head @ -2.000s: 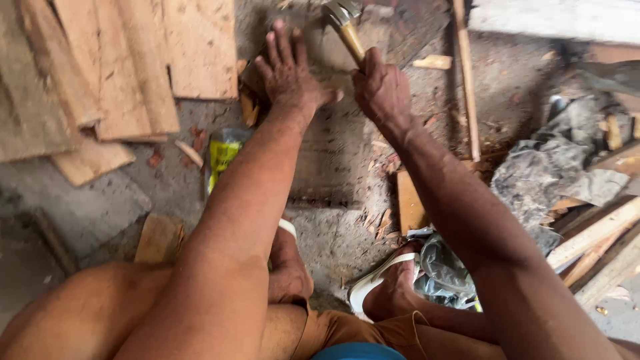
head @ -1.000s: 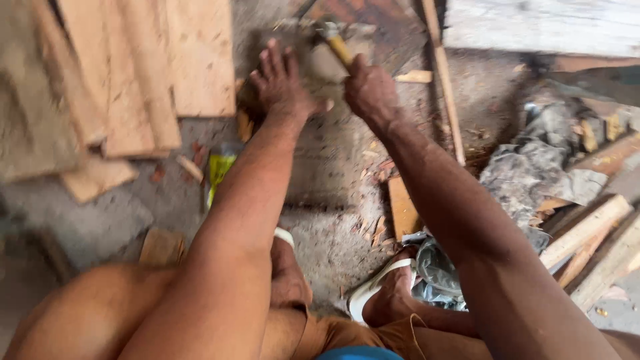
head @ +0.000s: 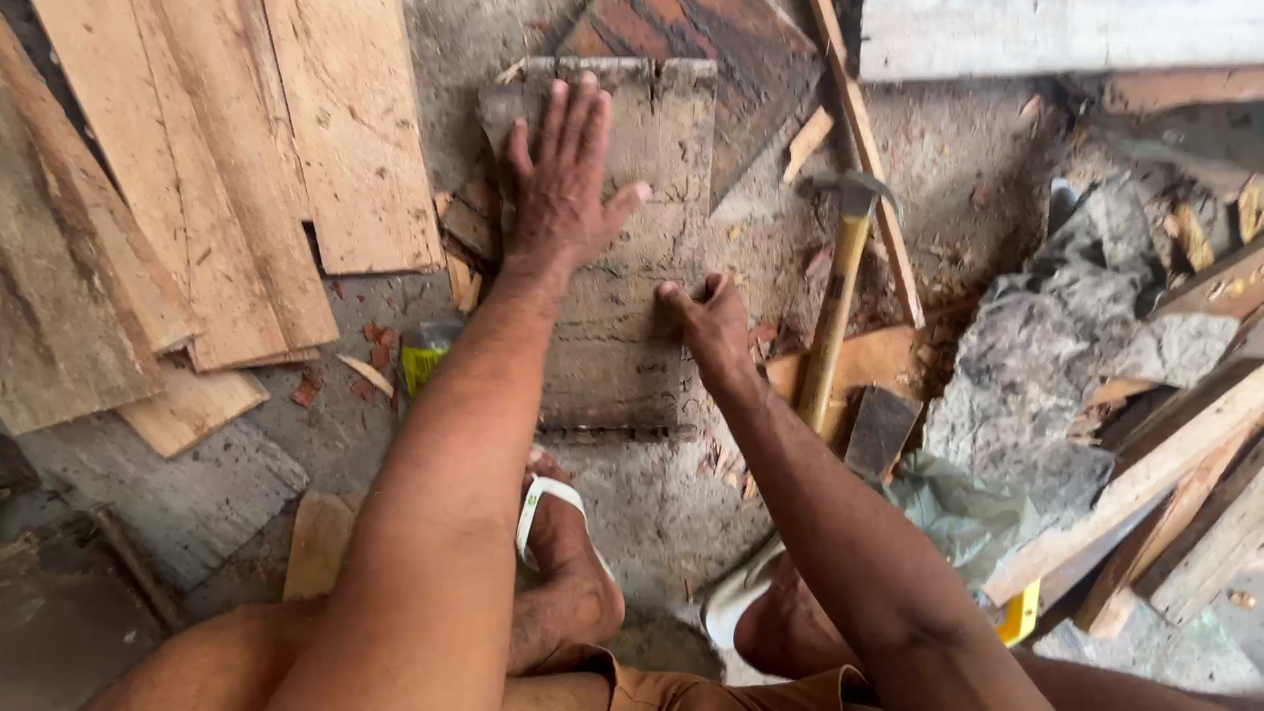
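Observation:
A worn wooden board (head: 612, 346) lies on the ground between my feet and a reddish-brown patterned slab. Flat on its upper left part rests my left hand (head: 563, 173), fingers spread and nothing held. My right hand (head: 709, 321) is at the board's right edge, fingers curled against it; whether it pinches the edge or something small cannot be seen. Right of that hand, a claw hammer (head: 834, 296) with a wooden handle lies on the ground, its head away from me and its handle end hidden behind my right forearm.
Several planks (head: 197, 178) lie at the left. A thin wooden strip (head: 869, 158) and a white board (head: 1057, 38) are at the upper right. Crumpled grey sheeting (head: 1037, 355) and wood offcuts (head: 1145, 484) fill the right side. A yellow-green package (head: 423, 363) is by my left forearm.
My right hand has let go of the hammer, which now lies to the right, and has come nearer to me along the board's right edge. My left hand still rests on the board.

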